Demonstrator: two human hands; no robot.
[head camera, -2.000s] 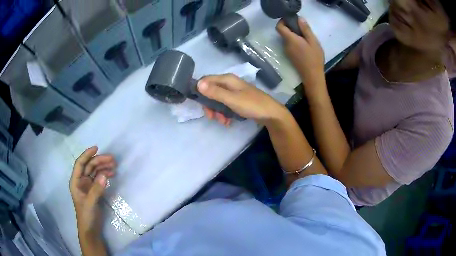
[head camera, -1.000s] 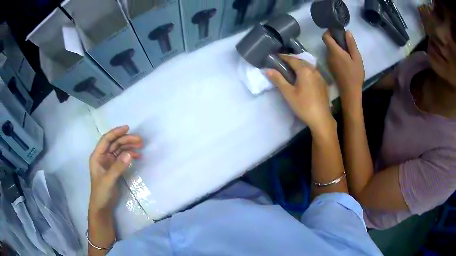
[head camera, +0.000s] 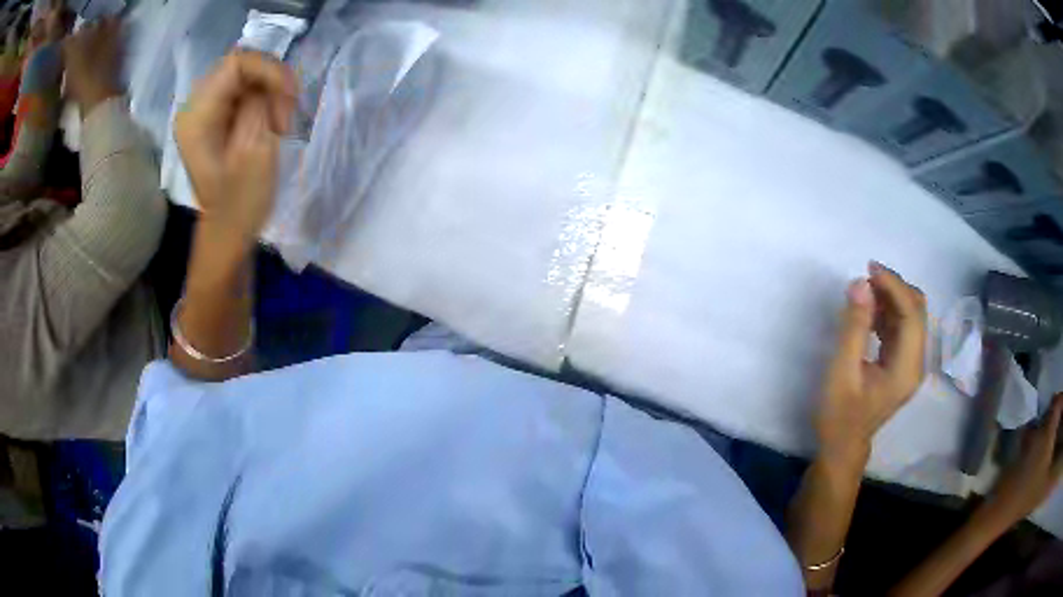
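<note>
My left hand (head camera: 239, 140) is at the upper left, over white translucent sleeves (head camera: 361, 105) on the table. Its fingers are curled and blurred, and I cannot tell whether they grip anything. My right hand (head camera: 874, 356) is above the right part of the white table cover, empty, with thumb and fingers apart. A dark grey handheld fan (head camera: 1020, 309) lies at the right edge beyond my right hand, its handle pointing down towards the table's front edge. A crumpled white sleeve (head camera: 965, 344) is beside the fan.
Boxes with fan pictures (head camera: 845, 76) stand along the back right. Shiny tape (head camera: 600, 257) crosses the table cover (head camera: 490, 198). A co-worker's sleeve (head camera: 88, 257) is at the left; another person's hand (head camera: 1032, 461) is at the lower right.
The view has turned left. My right hand has let go of the fan and come away from it. My left hand has moved to the sleeves at the left.
</note>
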